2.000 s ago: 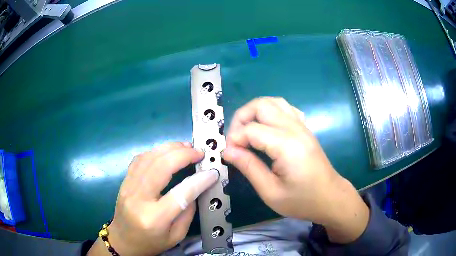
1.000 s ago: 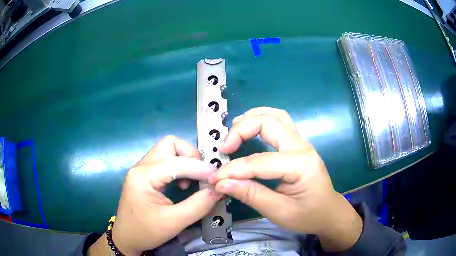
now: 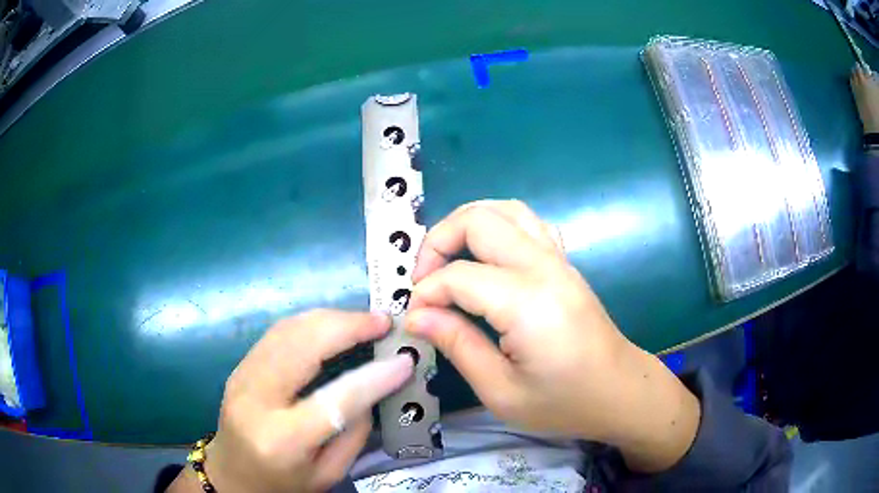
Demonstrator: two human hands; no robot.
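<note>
A long flat grey metal multi-hole bar (image 3: 392,217) lies lengthwise on the green bench top, with a row of several dark round holes, each with a small shiny bit. My left hand (image 3: 308,395) is at its lower left, with fingertips on the bar beside the lower holes; one finger has a whitish wrap. My right hand (image 3: 520,318) is at the right edge, thumb and fingertips close together at the fourth hole from the top. Any small part between the right fingertips is hidden.
Stacked clear plastic trays (image 3: 742,173) with glare lie at the right. Blue L-shaped tape (image 3: 496,62) is on the green bench top (image 3: 241,193) at the far side. A blue bin (image 3: 19,347) stands at the left edge. Another person's hand (image 3: 865,101) shows at the far right.
My hands were together over the bar a second ago; now they are apart, the left at the left side and lower, the right fingertips at the right edge. Another person's hand has appeared at far right.
</note>
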